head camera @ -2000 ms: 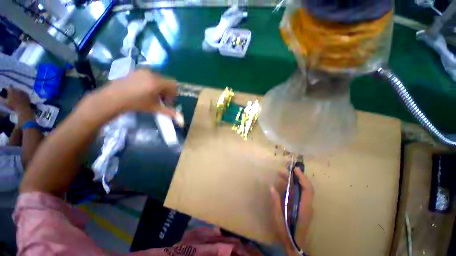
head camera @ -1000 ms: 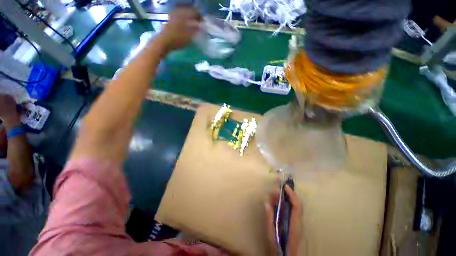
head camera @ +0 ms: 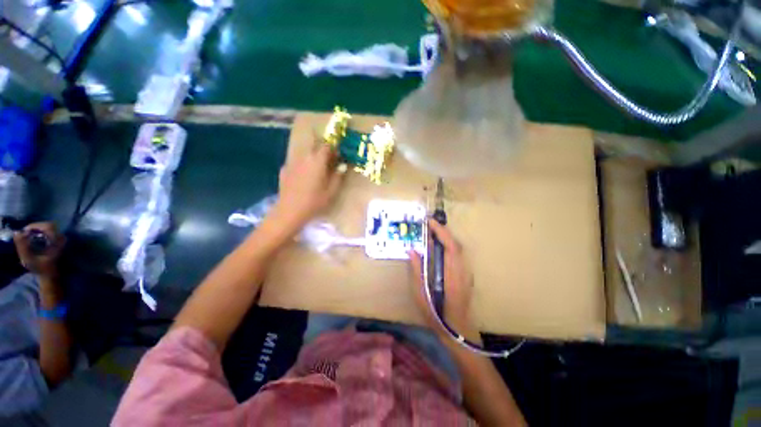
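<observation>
A white square housing with a circuit board [head camera: 395, 229] lies face up on the tan cardboard mat [head camera: 534, 250]. Its bagged cable [head camera: 330, 237] runs left, partly under my left forearm. My right hand [head camera: 442, 275] holds a black soldering iron [head camera: 439, 250] just right of the housing, tip pointing away from me; its fingers touch or nearly touch the housing's edge. My left hand [head camera: 310, 185] reaches to the lower left side of the bundle of green, yellow-ended pieces [head camera: 360, 150]. Its fingertips are blurred, so I cannot tell whether they grip a piece.
A cloudy fume hood [head camera: 463, 117] hangs over the mat's back, with a ribbed metal hose [head camera: 622, 100] to its right. Other white units [head camera: 158, 146] with bagged cables lie left and on the green surface. A brown side tray [head camera: 651, 288] is right. Another person's hand [head camera: 40, 246] is far left.
My left hand has come back from the green line surface to the bundle. A housing with a bagged cable now lies on the mat beside my right hand, which still holds the iron.
</observation>
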